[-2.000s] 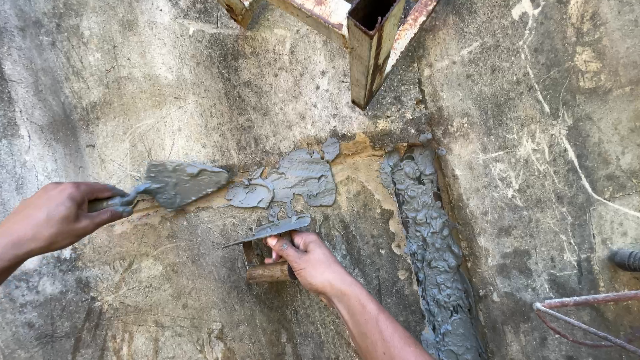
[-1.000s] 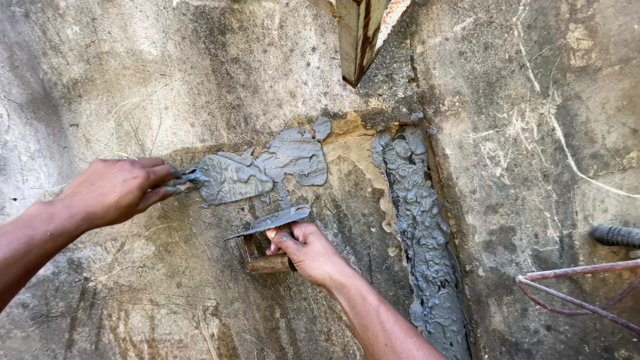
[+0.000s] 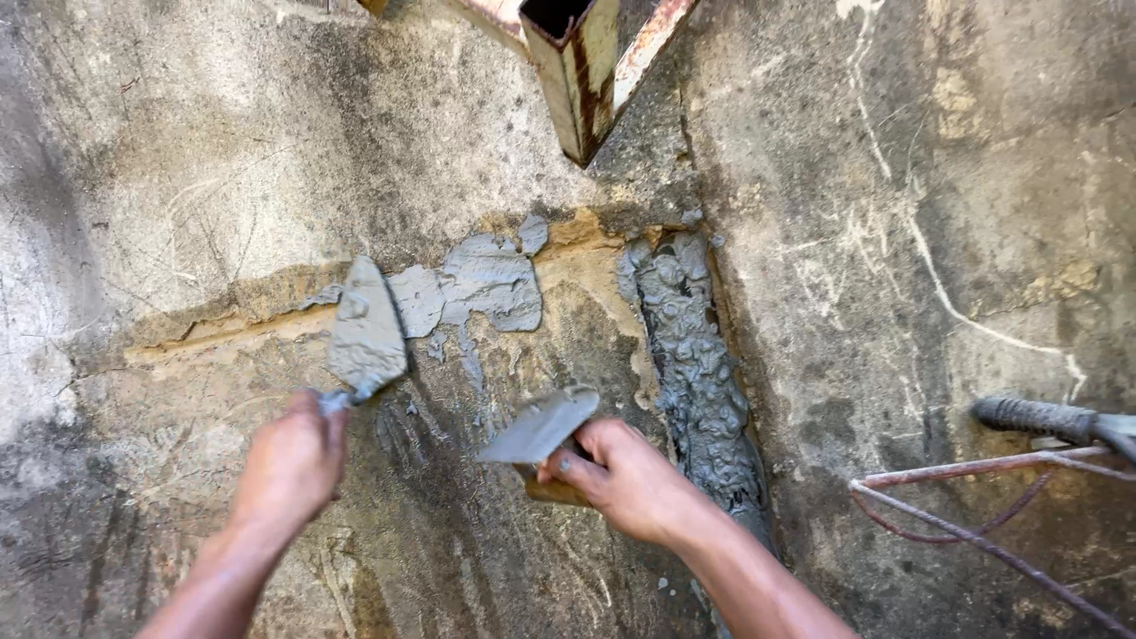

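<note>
My left hand point(image 3: 293, 461) grips the handle of a pointed trowel point(image 3: 366, 328), its mortar-smeared blade pointing up over the left end of a grey mortar patch point(image 3: 493, 284) on the concrete wall. My right hand point(image 3: 626, 479) holds a flat plastering trowel point(image 3: 546, 426) by its handle below the patch, the plate tilted and coated grey. A chipped horizontal groove point(image 3: 222, 333) runs left from the patch. To the right, rough wet mortar point(image 3: 697, 364) fills a long vertical channel. The mortar patch lies flat against the wall, with drips beneath it.
A rusty square metal tube point(image 3: 577, 89) with slanted braces juts in at the top. At the right edge are bent steel rods point(image 3: 967, 466) and a dark ribbed bar or hose point(image 3: 1034, 420). A whitish crack line point(image 3: 958, 311) crosses the wall on the right.
The pointed trowel has turned from lying sideways to pointing upward, and my left hand has moved down below its blade. The plate in my right hand is tilted more steeply.
</note>
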